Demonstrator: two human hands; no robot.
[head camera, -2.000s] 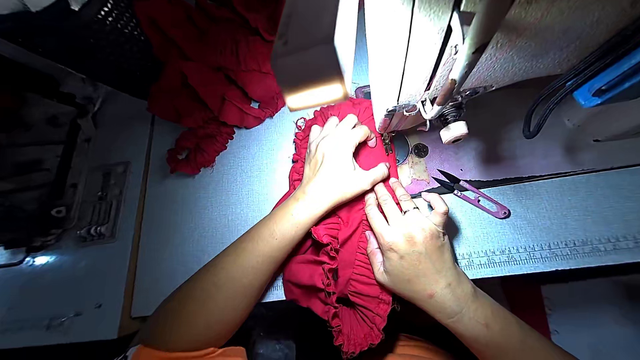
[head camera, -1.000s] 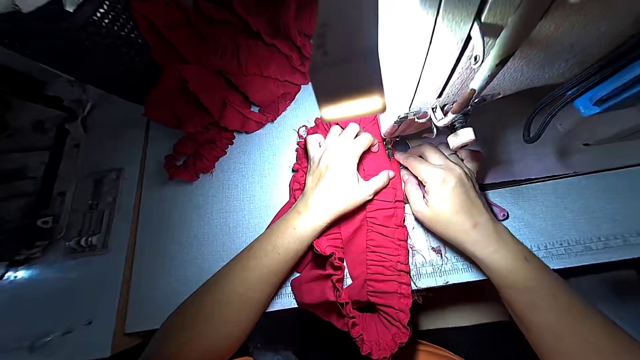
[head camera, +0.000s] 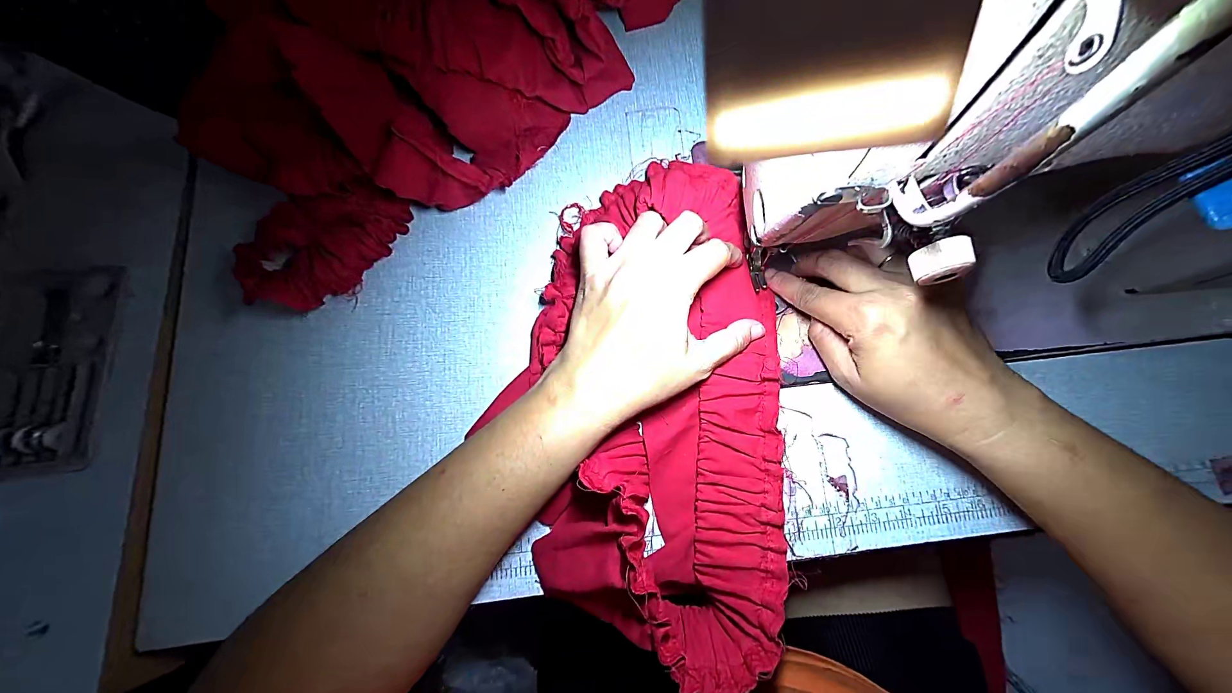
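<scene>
A gathered red fabric piece (head camera: 736, 462) lies lengthwise on the sewing table, its right edge at the presser foot (head camera: 757, 269) of a sewing machine (head camera: 818, 207). My left hand (head camera: 645, 308) rests flat on the cloth with its fingers spread, left of the foot. My right hand (head camera: 876, 332) is just right of the foot, fingers bent, its index fingertip by the fabric's edge. Whether it pinches anything cannot be told. The cloth's lower end hangs over the table's front edge.
More red ruffled fabric (head camera: 452, 106) is heaped at the upper left. A ruler strip (head camera: 866, 520) runs along the table's front edge. At the right are a black cord loop (head camera: 1107, 221) and a blue object (head camera: 1215, 197). Loose threads lie near the ruler.
My right hand has moved from the cloth up to the right side of the presser foot. The thread snips seen earlier right of the foot are no longer visible. My left hand stays on the cloth.
</scene>
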